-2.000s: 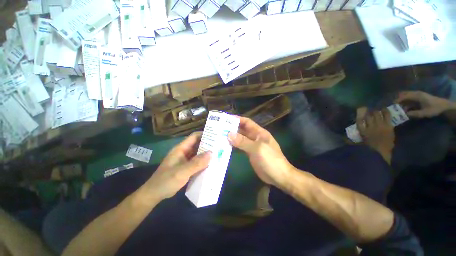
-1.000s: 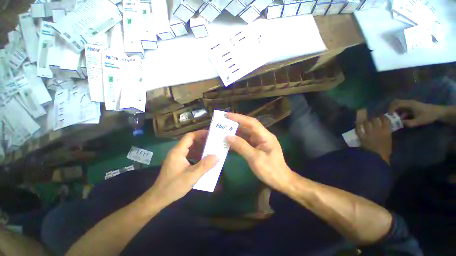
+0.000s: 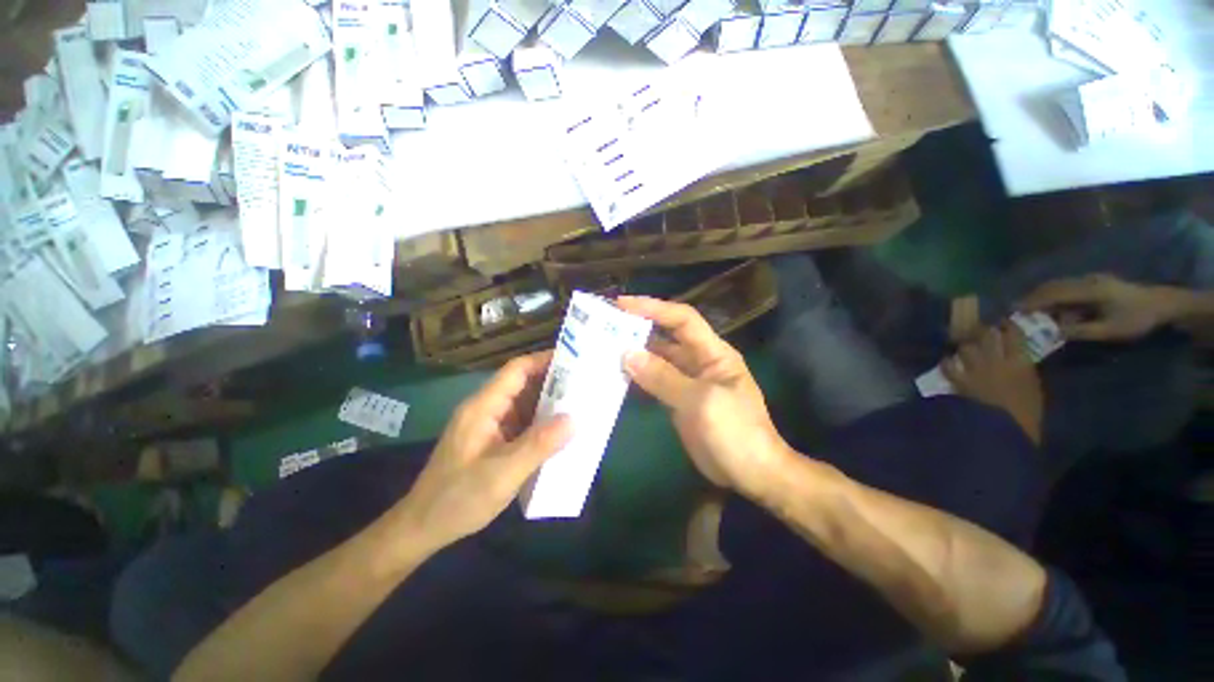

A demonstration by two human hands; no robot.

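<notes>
A long slim white folding carton (image 3: pixel 590 406) is held tilted over my lap, its top end away from me. My left hand (image 3: pixel 495 446) grips its left side, thumb on the face. My right hand (image 3: pixel 699 386) grips it near the upper right edge, thumb on the face. Blue lettering and a dark patch show on its left face; the face toward the right looks plain white. The fingers behind the carton are hidden. Many similar cartons (image 3: pixel 304 220) lie in a heap on the bench at the left.
A printed leaflet (image 3: pixel 632 153) lies on the white bench cover (image 3: pixel 466 180). Stacked cartons (image 3: pixel 786 27) line the back. A divided wooden tray (image 3: pixel 746 220) and a small parts tray (image 3: pixel 459 327) sit below the bench edge. Another person's hands (image 3: pixel 999 366) hold a white piece at right.
The carton has been turned in my hands, so a different face shows than before. My hands have shifted only slightly and keep hold of it.
</notes>
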